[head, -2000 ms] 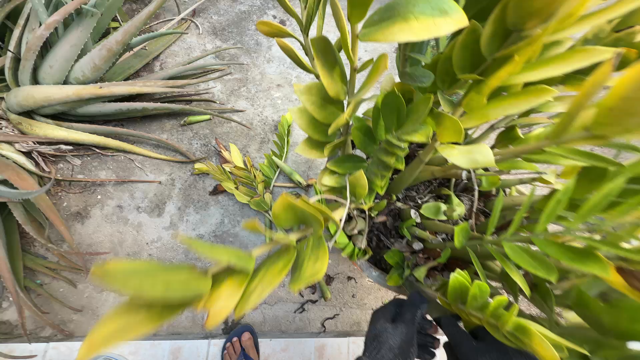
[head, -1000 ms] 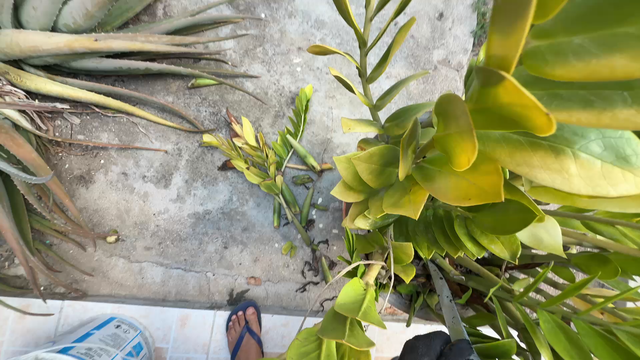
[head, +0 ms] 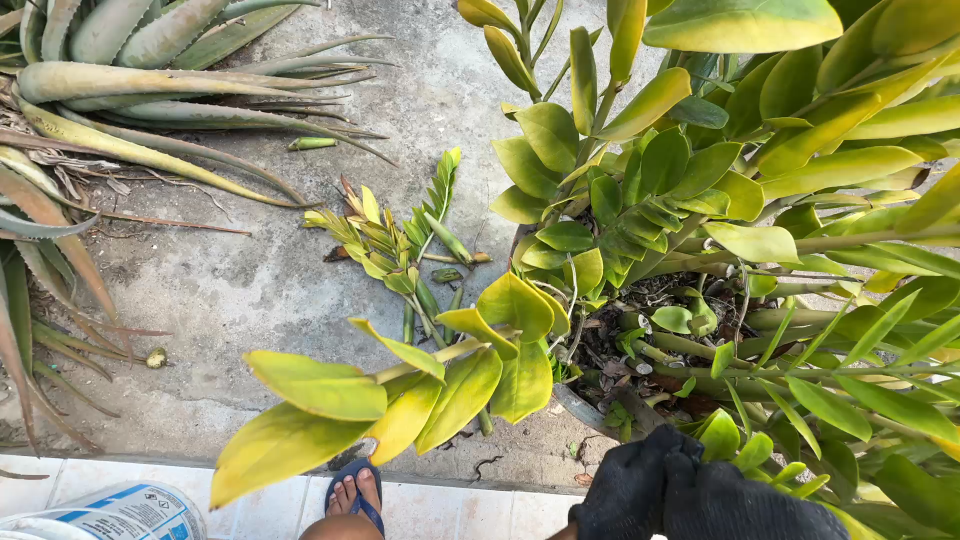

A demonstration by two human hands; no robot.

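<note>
Both my hands wear black gloves and meet at the lower right, by the rim of a plant pot (head: 581, 412). My left hand (head: 634, 480) is curled; my right hand (head: 750, 502) lies against it, its fingers largely hidden. A dull, flat blade-like piece (head: 637, 414) shows just beyond the gloves, among the stems; which hand holds it cannot be told. The pot bears a leafy ZZ plant (head: 660, 180) with thick green stems, several cut off low at the soil (head: 607, 337). One yellowing leafy stem (head: 450, 351) reaches left over the concrete.
Cut stems and a leafy sprig (head: 382, 251) lie on the concrete floor (head: 210, 300). Spiky aloe plants (head: 112, 82) spread along the left. Pale tiles (head: 465, 514) border the near edge, with a sandalled foot (head: 356, 491) and a white plastic bucket (head: 142, 510) bearing writing.
The long metal blade plainly seen beside a glove one second ago is now mostly hidden. Both gloves are in view together again. The view has shifted.
</note>
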